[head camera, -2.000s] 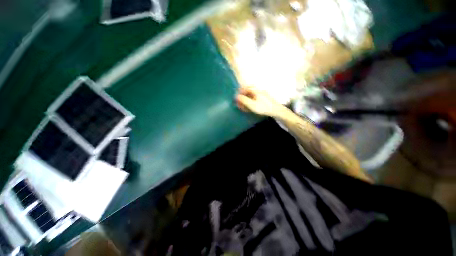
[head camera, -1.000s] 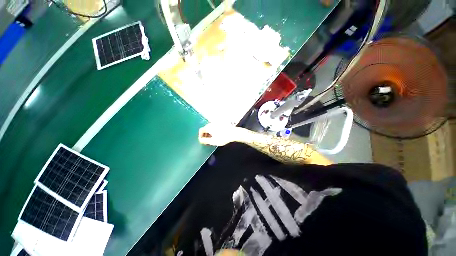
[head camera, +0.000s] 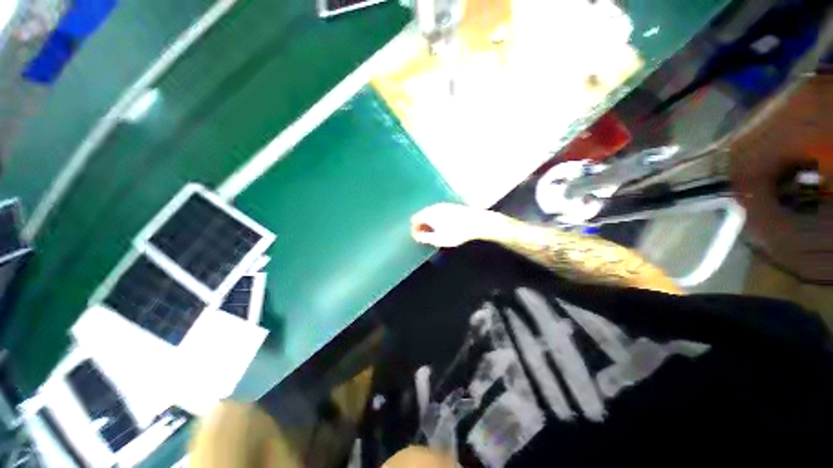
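My right hand (head camera: 440, 227), on a tattooed forearm, is at the near edge of the green bench, with its fingers curled and nothing visible in it. A blurred skin-coloured shape at the bottom edge looks like my left hand or forearm (head camera: 236, 441); its fingers cannot be made out. Solar panels (head camera: 208, 239) with dark grid faces overlap in a pile at the left, with white backs (head camera: 219, 358) among them. The tan glue board (head camera: 402, 80) lies beyond my right hand, mostly washed out by glare. A blurred greyish tool, perhaps the glue gun (head camera: 440, 20), shows at its top-left.
A pale strip (head camera: 306, 126) runs along the green bench (head camera: 342, 196). Another panel (head camera: 352, 5) is cut by the top edge. Beside the bench at right are a red object (head camera: 598, 137), a white round-based item (head camera: 571, 190), a white-framed item (head camera: 722, 245) and an orange fan (head camera: 795, 183).
The view has swung and blurred, shifting the panels and board in the picture. My right hand stays curled near the bench edge. The skin-coloured shape at bottom left is larger than two seconds ago.
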